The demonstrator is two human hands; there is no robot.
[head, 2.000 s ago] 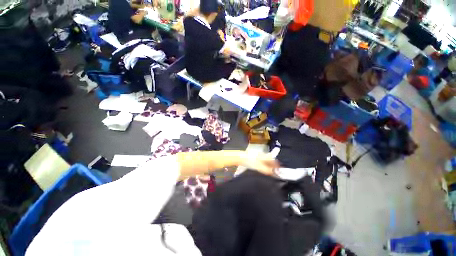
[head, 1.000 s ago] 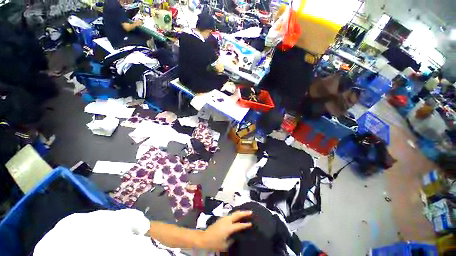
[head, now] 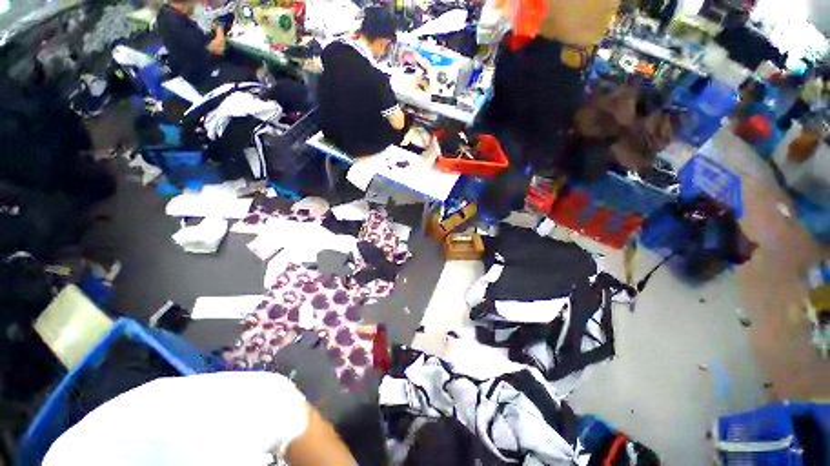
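Observation:
A heap of black-and-white garments (head: 487, 405) lies nearest in front of me at the bottom centre. A forearm (head: 318, 444) comes out of a white sleeve at the bottom edge, left of the heap. Its hand is cut off by the frame's lower edge, so what it holds is hidden. My other hand is out of the picture. More black garments with white panels (head: 546, 278) lie spread on the floor behind the heap.
Printed fabric pieces (head: 314, 305) and white pieces (head: 305, 238) lie on the dark floor. A blue crate (head: 50, 400) stands left, another blue crate (head: 755, 435) lower right. A red crate (head: 473, 164) stands near a seated person (head: 353, 96) at a sewing machine (head: 441, 65).
The hand that was on the black garment has dropped out of view below. The black cloth it touched has moved down, and more of the black-and-white heap shows. The camera view has shifted.

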